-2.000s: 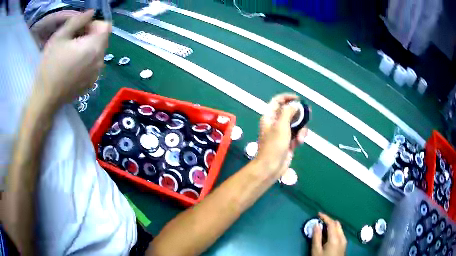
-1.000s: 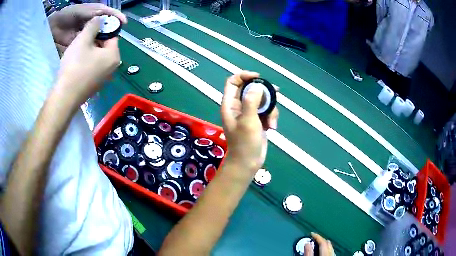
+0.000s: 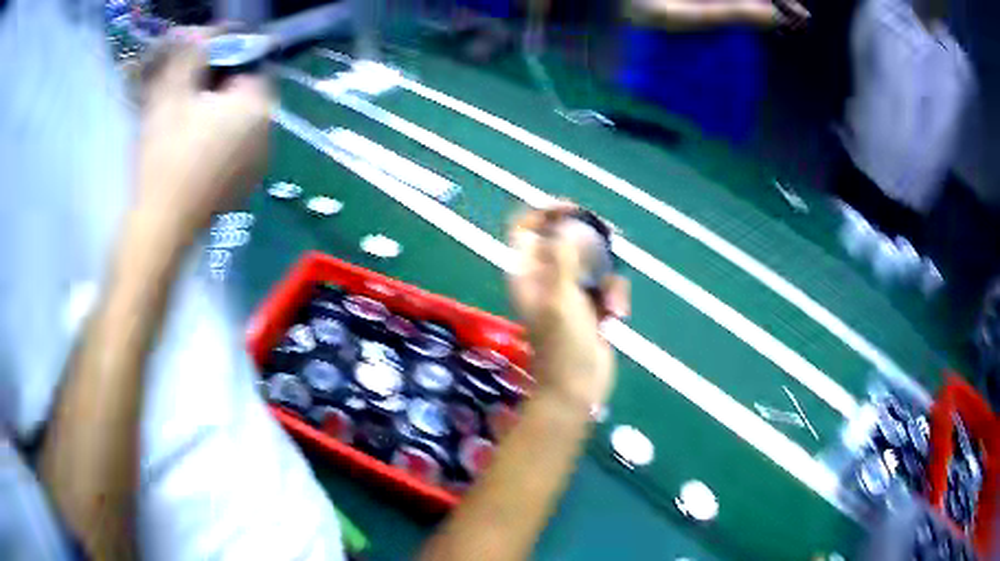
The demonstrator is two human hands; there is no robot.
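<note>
My left hand (image 3: 565, 268) is raised over the green line, its forearm entering from the bottom edge. It is blurred and holds a black-rimmed disc unit (image 3: 594, 254) between thumb and fingers. My right hand is outside the picture. A shallow red bin (image 3: 384, 279) stands left of my forearm, full of loose black discs with white, grey and reddish faces. Pale discs lie on the line to the right of my forearm, one nearer (image 3: 633, 445) and one further right (image 3: 697, 501).
A neighbour's hand (image 3: 208, 137) at upper left holds a disc, their forearm and white shirt filling the left side. More discs (image 3: 379, 244) lie behind the bin. Thin rods (image 3: 787, 412), a clear parts box (image 3: 890, 444) and another red bin (image 3: 952, 482) are at right.
My left hand moves left and up, then slightly down and right, still holding a disc. My right hand, at the bottom edge with a disc before, is gone from view. The view has shifted.
</note>
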